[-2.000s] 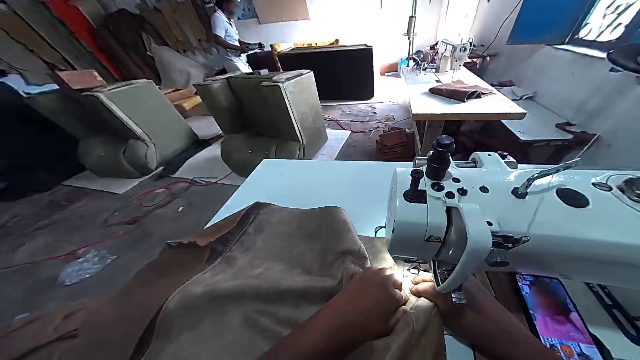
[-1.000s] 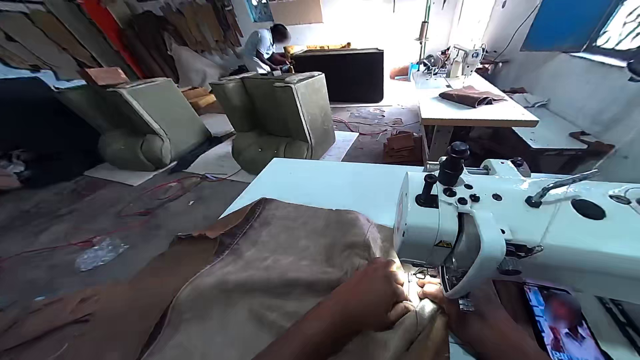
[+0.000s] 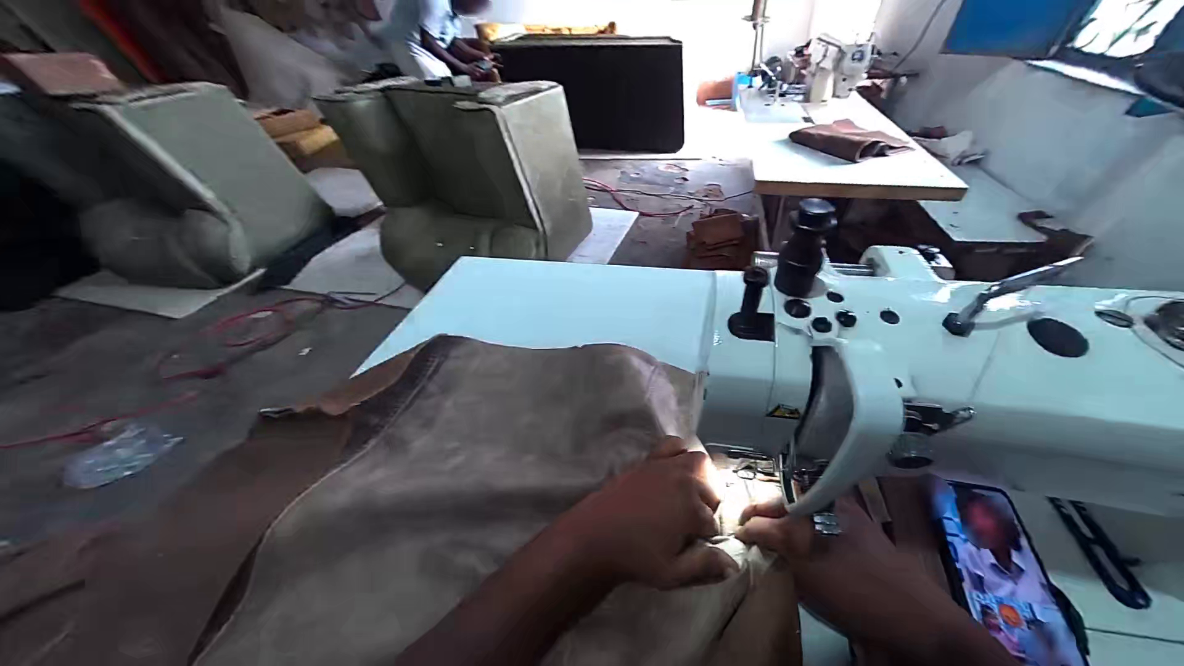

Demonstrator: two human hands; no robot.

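Note:
A large brown leather piece (image 3: pixel 481 462) with stitched seams drapes over the white table of a sewing machine (image 3: pixel 971 370) and hangs off its left side. My left hand (image 3: pixel 652 518) grips the leather just left of the lit needle area. On the other side, my right hand (image 3: pixel 823 550) pinches the leather's edge close to the presser foot, partly behind the machine's white curved guard. The fingertips of both hands are near each other, with bunched leather between them. The needle itself is hard to make out.
A lit smartphone (image 3: pixel 1008 573) lies right of my right hand, beside a black slotted metal part (image 3: pixel 1101 553). Green upholstered seat units (image 3: pixel 481 176) stand beyond the table. A second sewing table (image 3: pixel 860 176) is farther back. A person (image 3: pixel 444 37) works at the far wall. Red cable (image 3: pixel 250 333) crosses the floor.
The person at the back has shifted posture since the earlier frames. Both my hands remain on the leather beside the needle area. The picture on the phone's screen has changed.

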